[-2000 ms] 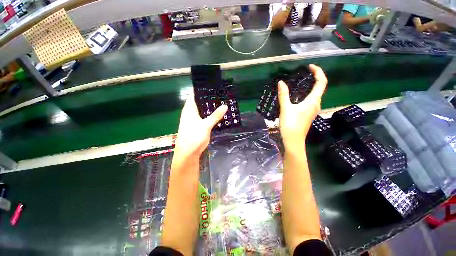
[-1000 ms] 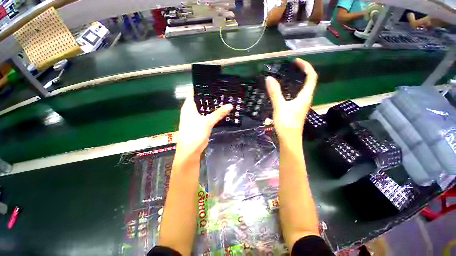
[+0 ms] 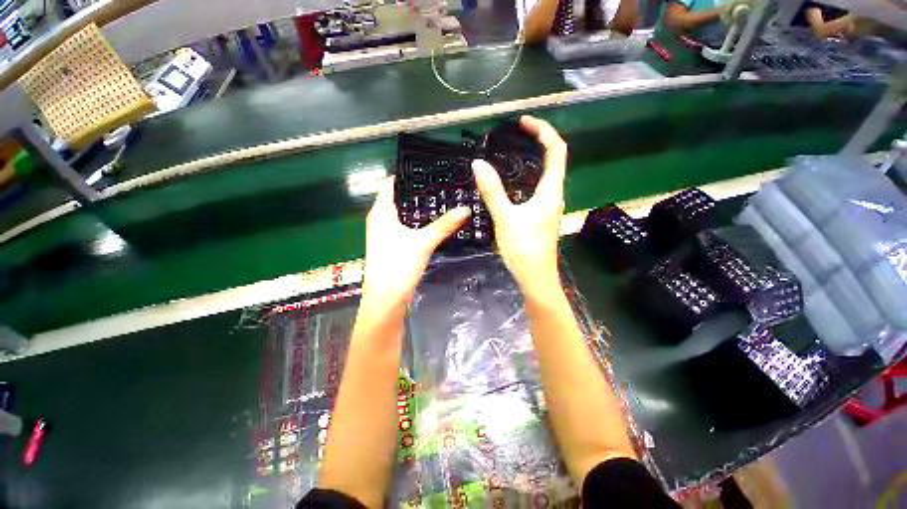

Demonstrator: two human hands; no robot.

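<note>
Black keypad pieces with white digits are held together in both hands above the far edge of the mat. My left hand grips them from the left, thumb on the digits. My right hand grips the right part of the pieces, thumb on the front and fingers curled over the far side. The pieces overlap in the middle, so their number cannot be told. A clear plastic bag lies on the printed mat between my forearms.
Piles of keypad pieces stand on the bench at the right. Wrapped pale bundles lie beyond them. A red pen or marker lies at far left. The green conveyor belt crosses behind. Other people's arms show across the line.
My right hand has moved left with its keypad pieces, closing the gap to those in my left hand. The pieces now overlap. The view has shifted slightly.
</note>
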